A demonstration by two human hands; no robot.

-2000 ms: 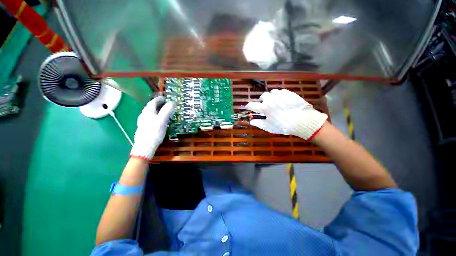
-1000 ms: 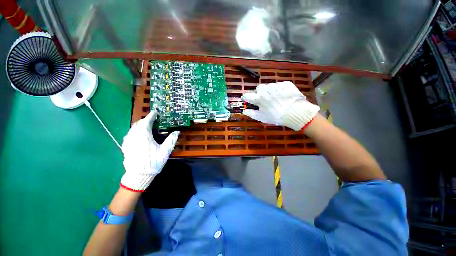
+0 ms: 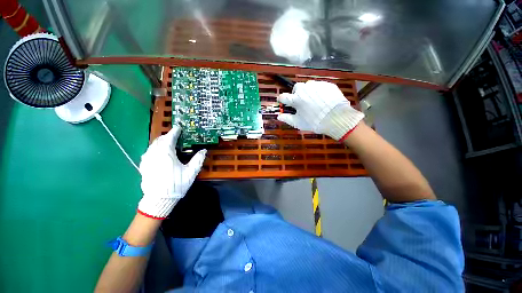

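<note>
A green circuit board with rows of silver and yellowish components lies on the reddish-brown slotted grate. My left hand, in a white knit glove, is at the board's lower left corner, thumb and fingers around that corner. My right hand, also gloved, is right of the board and grips the side cutters. Their tips point left, at the board's right edge; most of the handles are hidden by the glove.
A clear hood with a reddish-brown lower edge stands over the grate's far part. A dark stick-like item lies behind my right hand. A white desk fan stands left on the green mat. Dark shelving stands right.
Over the last second my right hand and the side cutters have moved slightly away from me along the board's right edge. Before that, my left hand shifted down to the board's lower left corner.
</note>
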